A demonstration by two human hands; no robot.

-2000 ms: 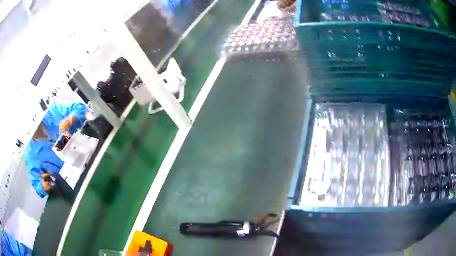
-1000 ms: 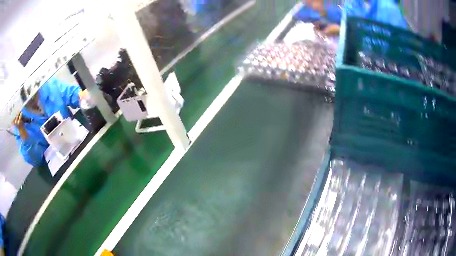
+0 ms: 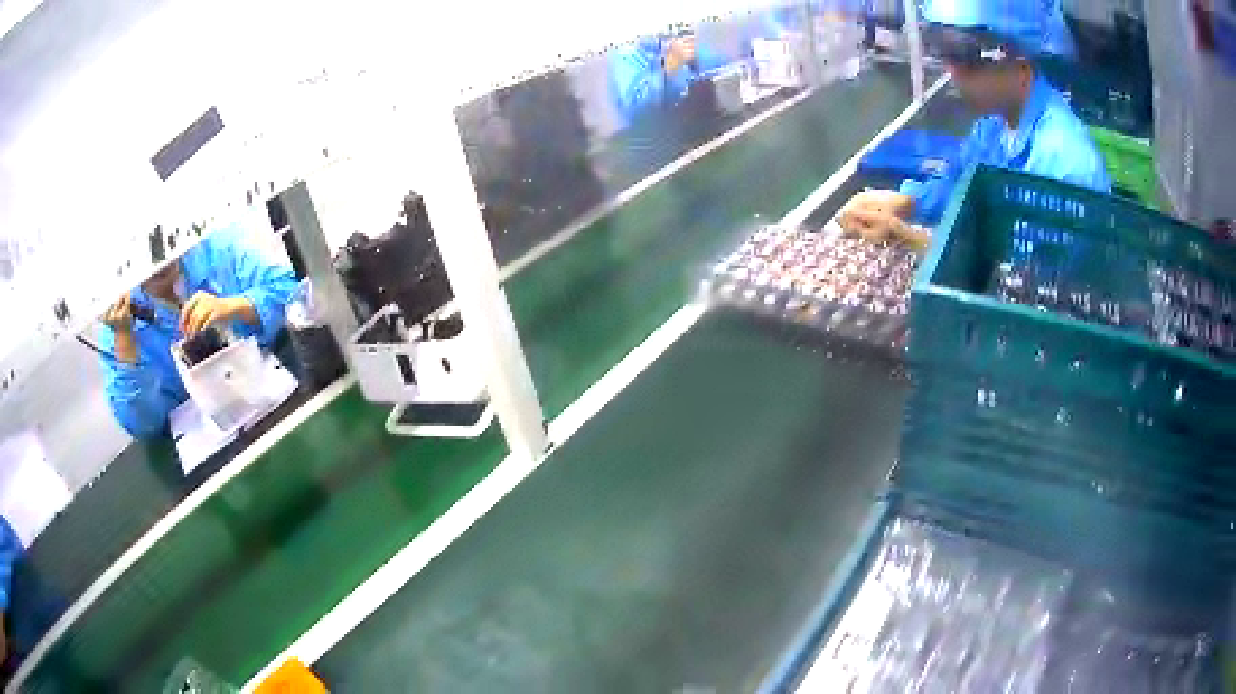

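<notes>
Neither of my hands is in the picture. Nearest in front of me, at the lower right, a green crate (image 3: pixel 843 597) holds shiny clear blister trays (image 3: pixel 935 617). A deeper green crate (image 3: pixel 1051 393) stands just beyond it, with trays of parts inside. A clear blister tray (image 3: pixel 813 278) filled with rows of small pinkish and dark parts lies on the dark-green bench top (image 3: pixel 651 475), against the deep crate's left side. The bench edge shows an orange block (image 3: pixel 289 678), cut off at the bottom. The view is slightly blurred.
A green conveyor belt (image 3: pixel 366 502) runs diagonally on the left, behind a white rail and white post (image 3: pixel 491 298). A white box-like holder (image 3: pixel 414 369) stands beside the post. A person in blue (image 3: pixel 1037 136) sits beyond the crates, hands over the parts tray. Another works across the belt (image 3: pixel 203 319).
The view has swung up and along the line. The black stick-shaped tool has left the picture, the orange block is mostly cut off, and the person beyond the crates is now in view.
</notes>
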